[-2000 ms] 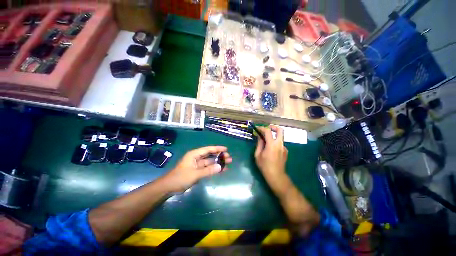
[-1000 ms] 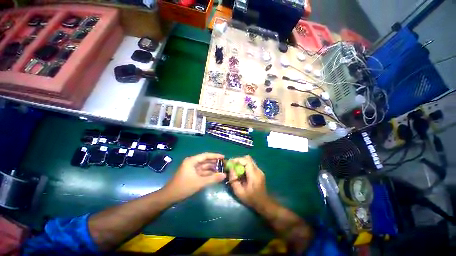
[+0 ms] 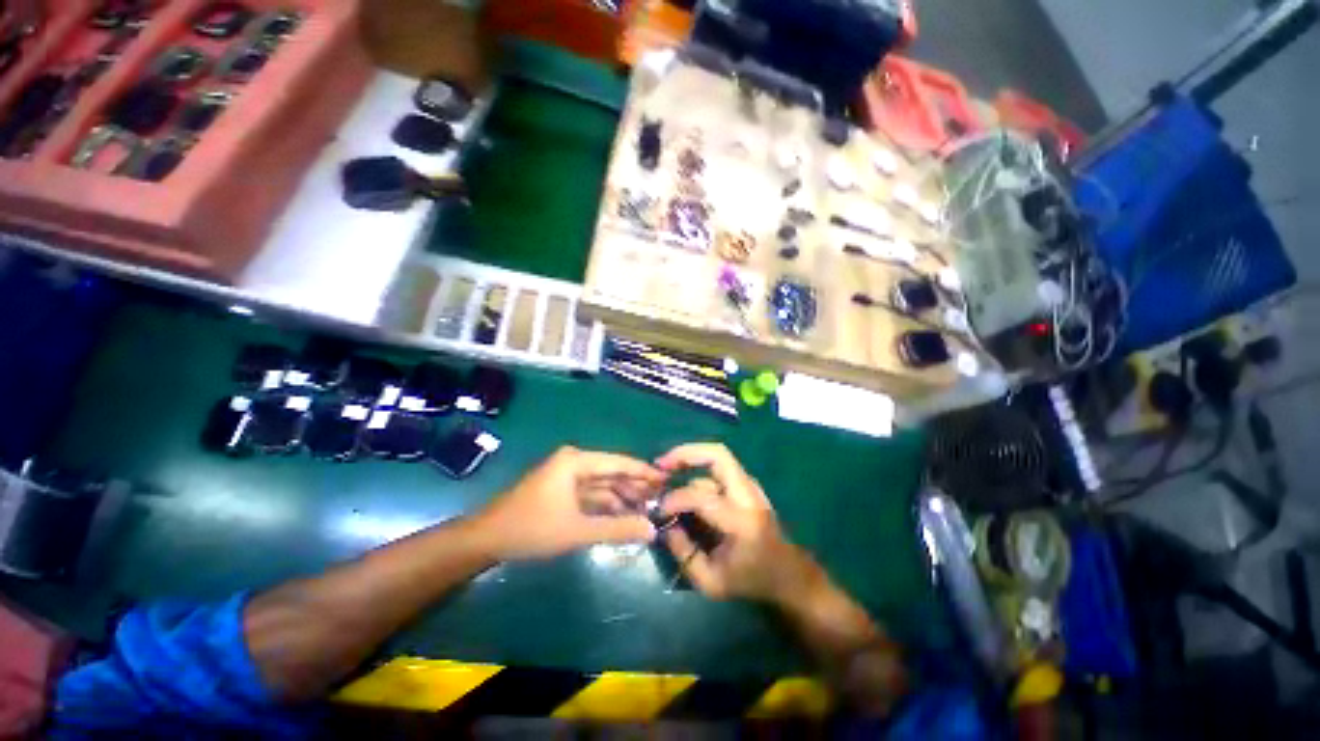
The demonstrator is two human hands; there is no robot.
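Observation:
My left hand (image 3: 579, 502) and my right hand (image 3: 731, 528) meet over the green mat (image 3: 565, 608), in front of me. A small dark watch unit (image 3: 663, 515) is between their fingertips, mostly hidden by the fingers. My left fingertips grip it. A dark piece (image 3: 698, 533) lies in the curled fingers of my right hand; whether it is part of the unit or a separate thing I cannot tell. The picture is blurred.
Watch units with white labels (image 3: 336, 430) lie in rows at left. Green-topped items (image 3: 759, 388) stand between spare tools (image 3: 666, 375) and a white strip (image 3: 835, 405). Behind are the compartment tray (image 3: 517, 322), wooden parts board (image 3: 659, 311) and foam tray (image 3: 217, 217). A grey cylinder (image 3: 958, 565) lies at right.
My right hand first held a dark stick at the tools, then a green-topped item by the unit. The green-topped item now stands beside the tools, and both hands are at the unit.

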